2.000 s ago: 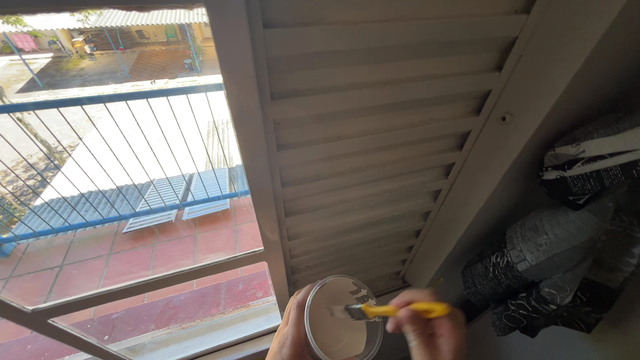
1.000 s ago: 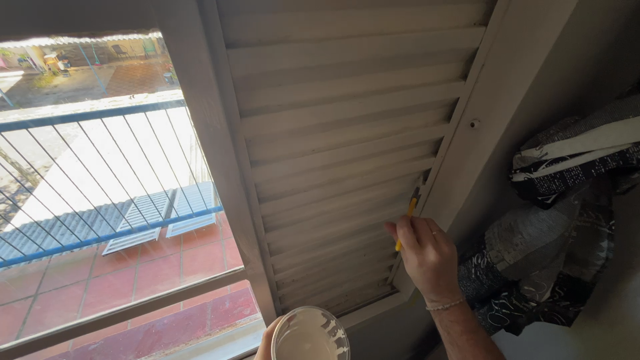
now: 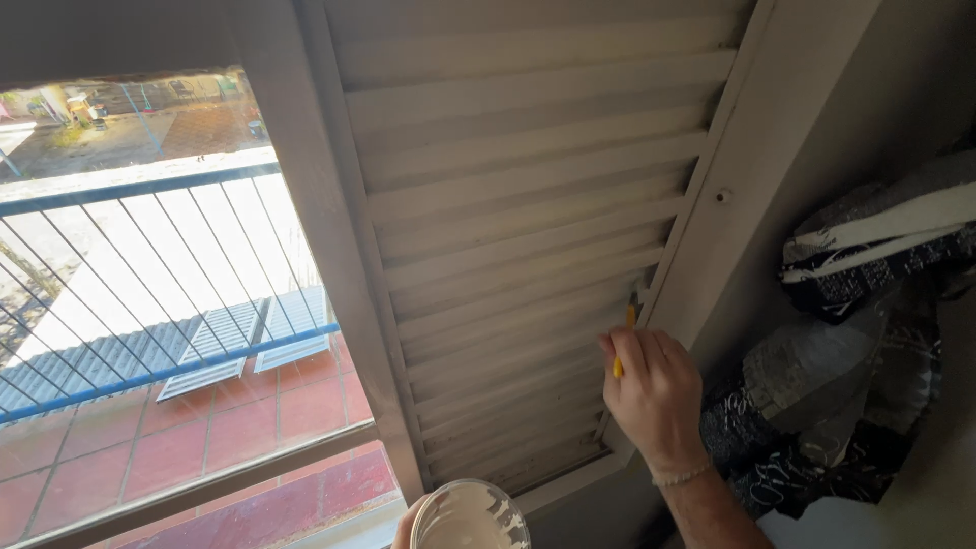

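Note:
My right hand [image 3: 657,389] grips a paintbrush by its yellow handle [image 3: 618,366]. The brush tip is up at the right ends of the slats of a louvered shutter panel [image 3: 518,229], beside the panel's side frame. At the bottom edge of the view, my left hand [image 3: 406,526] holds a clear, round container of beige paint [image 3: 469,518], with paint smeared on its inner wall. Only a few fingers of that hand show; the rest is hidden or out of view.
Left of the panel, a window frame [image 3: 328,191] borders glass with a blue railing [image 3: 152,183] and red floor tiles [image 3: 168,450] beyond. A patterned dark curtain [image 3: 808,381] hangs bunched at the right. A small round fitting [image 3: 723,196] sits on the right frame.
My right hand has moved from over the paint container up to the right side of the louvers with the brush. The left hand still holds the container low in view.

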